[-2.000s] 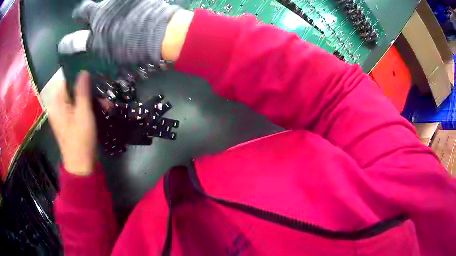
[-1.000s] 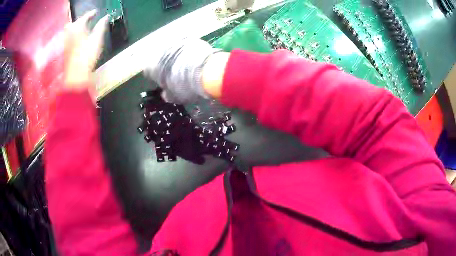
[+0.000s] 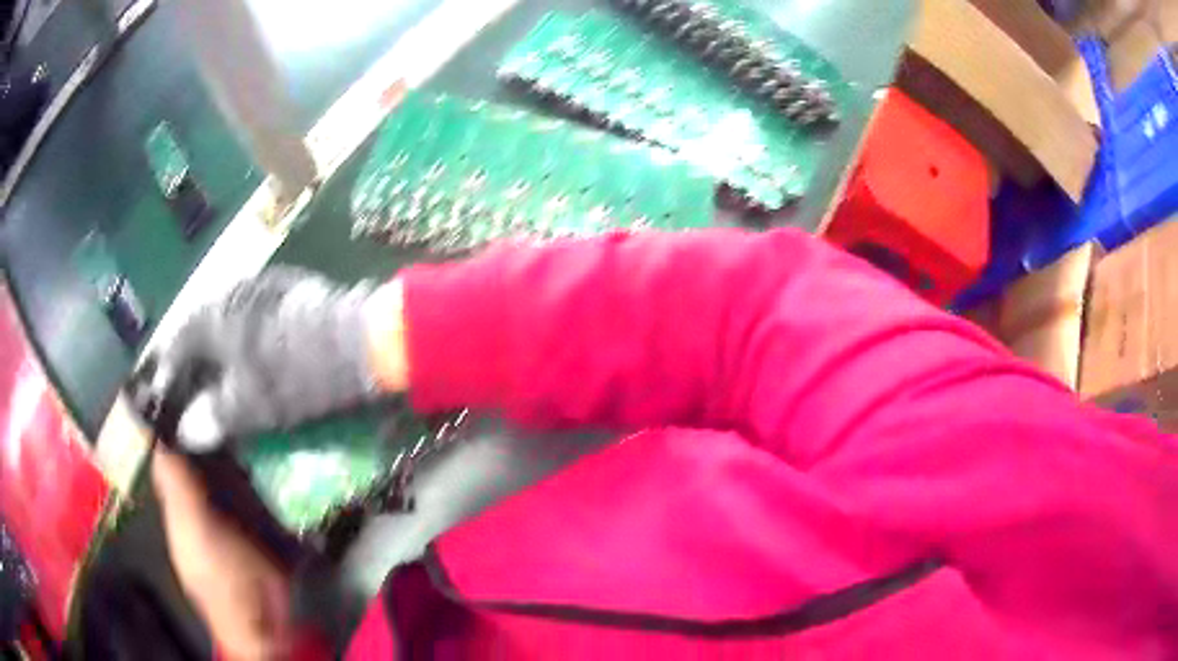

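Note:
My right hand, in a grey knitted glove, is bent at the left, its fingers curled at a dark, blurred part. A green board panel comes out from under this hand, seemingly held in it. My bare left hand is just below, blurred, its fingertips hidden near the glove. Small black parts lie beside and partly under the panel. Dark material also lies along my left hand; whether the hand holds it cannot be told.
Two green-and-black pairs sit spaced on the dark green belt, beyond a pale rail. Wide green board panels lie beyond my right arm. A red bin, cardboard and blue crates stand at right.
My left hand has come back from over the belt to beside my right hand. The view has shifted, and the green panel under the glove shows more. Two pairs now show on the belt.

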